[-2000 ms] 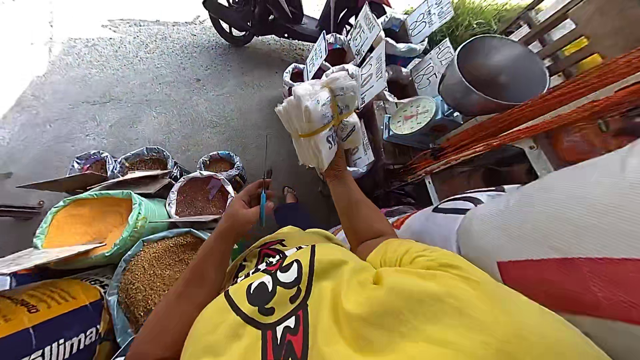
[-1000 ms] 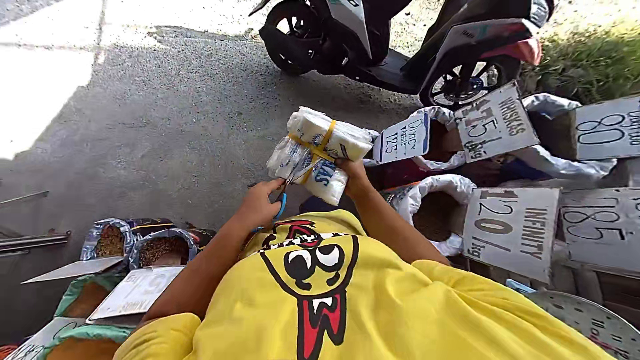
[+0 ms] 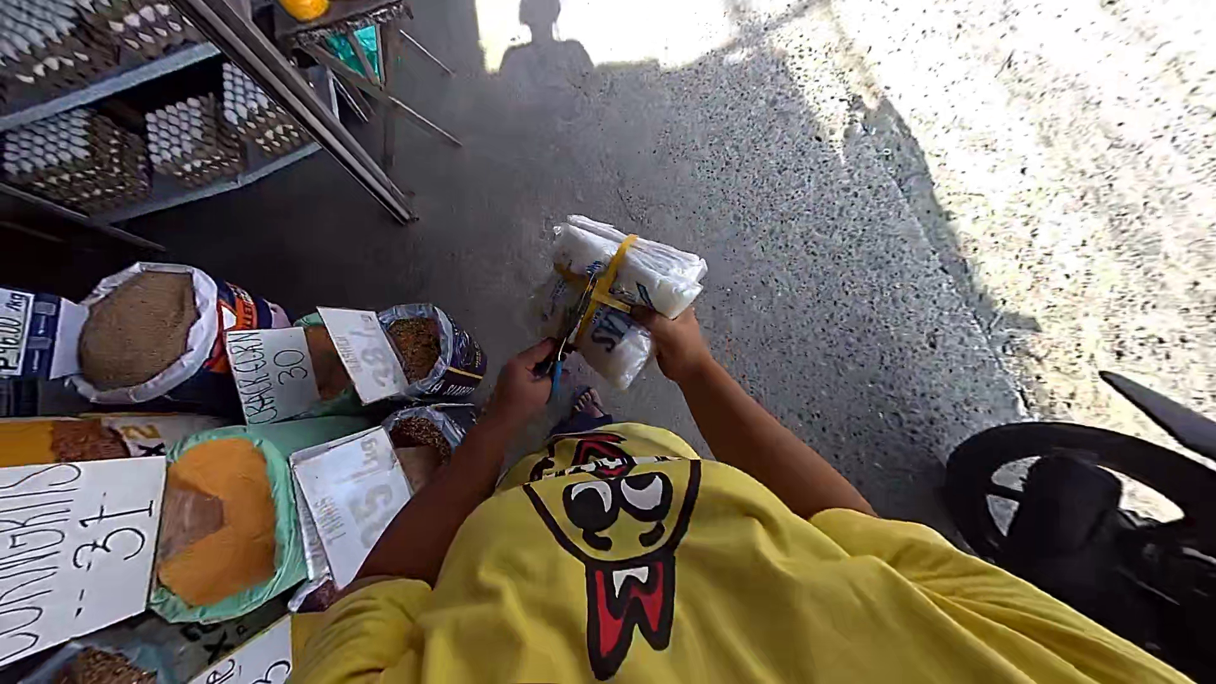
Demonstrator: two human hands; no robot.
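Observation:
My right hand (image 3: 673,340) grips a bundle of white plastic bags (image 3: 632,271), tied crosswise with a yellow strap (image 3: 608,285). In my left hand (image 3: 522,382) is a pair of scissors (image 3: 566,344) with blue on the handle. The scissor blades point up at the strap and lie against or just over it; whether they are under it I cannot tell. Dark printing shows on the bags. Both hands are in front of my yellow shirt, above the concrete floor.
Open sacks of grain (image 3: 142,328) and orange meal (image 3: 223,518) with handwritten price signs (image 3: 81,546) stand at the left. Behind them is a metal rack (image 3: 161,204) with trays of eggs (image 3: 71,152). A motorcycle wheel (image 3: 988,475) is at the lower right.
The view has swung far to the left, bringing in the egg rack. The scissors, apart from the bundle two seconds ago, are now at its strap.

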